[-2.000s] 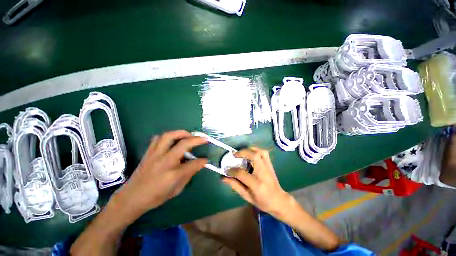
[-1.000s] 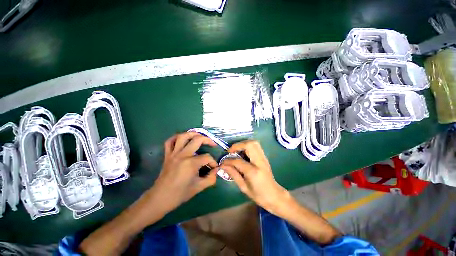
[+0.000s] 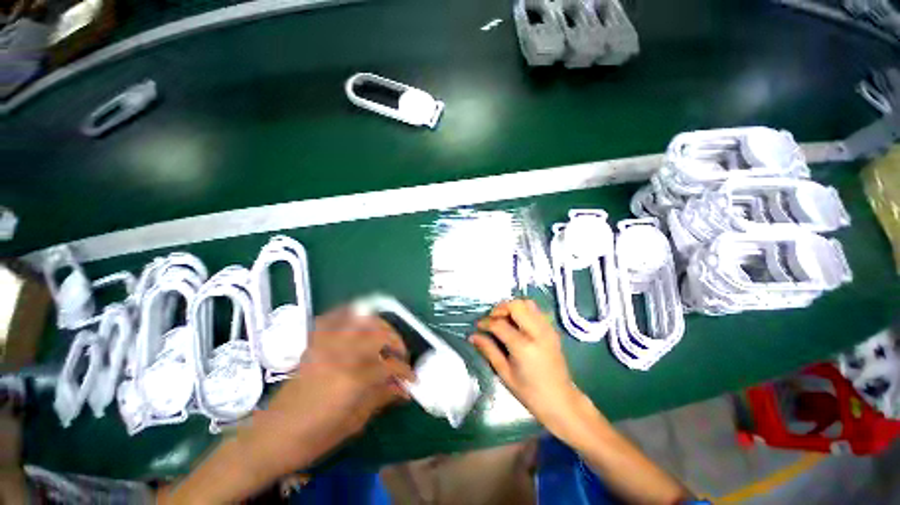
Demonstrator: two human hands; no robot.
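Observation:
My left hand [image 3: 345, 360], slightly blurred, holds a white plastic frame [image 3: 446, 383] by its side near the looped end. The solid round end points down and right, toward me. My right hand [image 3: 525, 347] is off the frame, just right of it, with its fingers bent together; whether a pin is between them I cannot tell. The bright pile of thin white pins [image 3: 476, 258] lies just beyond my hands. A left-hand group of frames [image 3: 229, 380] lies fanned out beside my left hand. A right-hand pair of frame stacks [image 3: 643, 286] lies beside the pins.
Bulk stacks of frames [image 3: 760, 266] stand at the right. Beyond the pale strip [image 3: 395, 203], the green belt carries a single frame [image 3: 422, 107], another at the left and a group [image 3: 577, 32]. A yellowish plastic bag [image 3: 885, 197] is at the right edge. A red stool [image 3: 824, 419] stands below right.
My right hand has come off the frame and moved right. My left hand has turned the frame, its round end now swung lower. The view has shifted, showing more of the belt.

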